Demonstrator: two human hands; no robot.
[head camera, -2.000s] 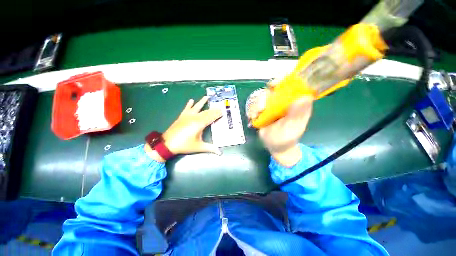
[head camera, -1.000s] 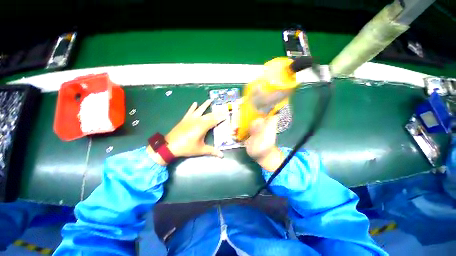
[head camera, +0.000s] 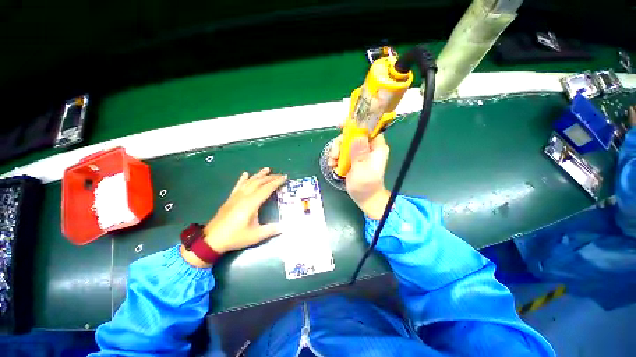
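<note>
The phone assembly (head camera: 304, 226), a pale rectangle with a circuit board at its far end, lies on the dark green bench top. My left hand (head camera: 240, 215) rests at its left edge, fingers apart, with the fingertips near its upper left corner. My right hand (head camera: 365, 170) grips the yellow-orange electric screwdriver (head camera: 374, 104) upright over the round screw dish (head camera: 330, 166). The tool's tip is hidden by my hand and the dish is partly covered. Screws are too small to make out.
A red bin (head camera: 141, 187) with white parts stands left, a black tray (head camera: 26, 258) beyond it. A black cord (head camera: 411, 150) hangs right of the screwdriver. A wrapped post (head camera: 468, 45) rises behind. A blue bin (head camera: 584, 125) and phones are far right. The green conveyor (head camera: 230, 94) carries phones.
My right hand has moved the screwdriver from over the phone assembly to the screw dish. My left hand has shifted slightly off the assembly to its left edge. The view has tilted.
</note>
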